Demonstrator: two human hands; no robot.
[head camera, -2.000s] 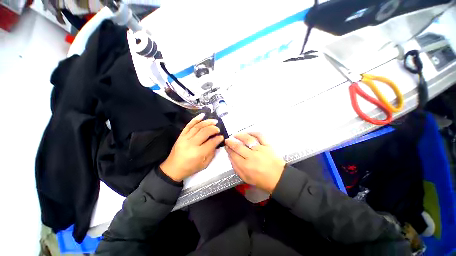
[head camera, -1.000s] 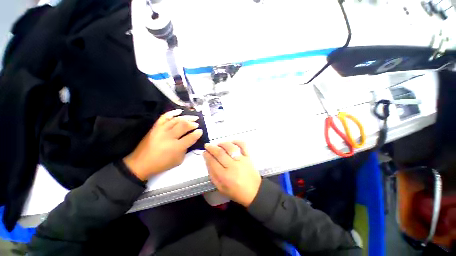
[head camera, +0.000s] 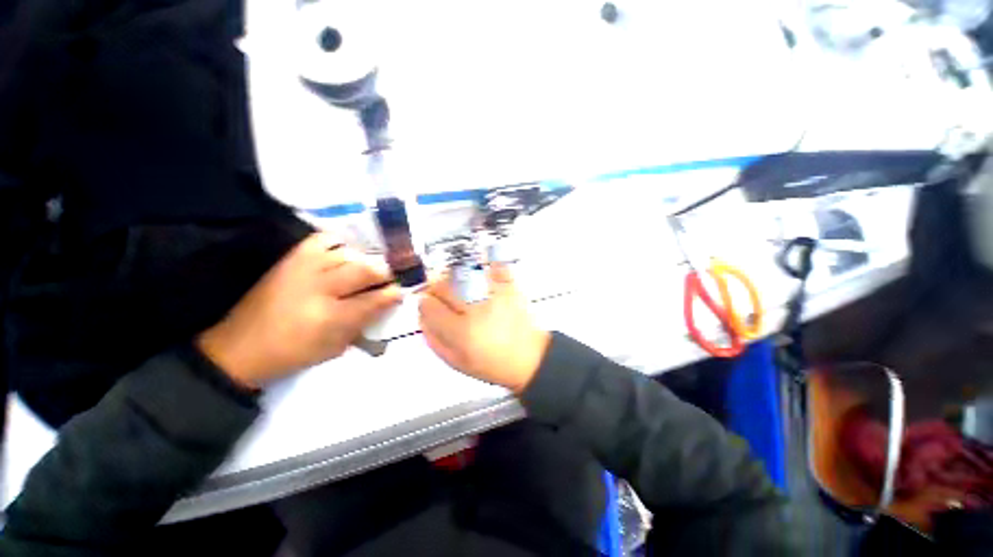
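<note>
The black garment (head camera: 131, 272) lies in a large heap left of the needle area, against the back of my left hand. My left hand (head camera: 299, 310) is beside the machine head, fingers bent together; what they pinch is blurred. A small greyish tip shows below its fingers. My right hand (head camera: 479, 332) is just right of it, thumb and fingertips by the presser foot (head camera: 466, 277); whether it holds anything is unclear. A dark upright part (head camera: 401, 242) stands between the hands. The sewing machine (head camera: 523, 98) is white with a blue stripe.
Scissors with red and orange-yellow handles (head camera: 719, 316) lie on the bed to the right. A black looped cord (head camera: 798, 261) is beyond them. The table's front edge (head camera: 359, 448) crosses below my hands. A blue crate (head camera: 754, 403) and reddish cloth (head camera: 909, 452) are at lower right.
The view has shifted and come closer. The black fold earlier under my left fingers by the needle no longer shows there. My right hand has moved up, closer to the presser foot.
</note>
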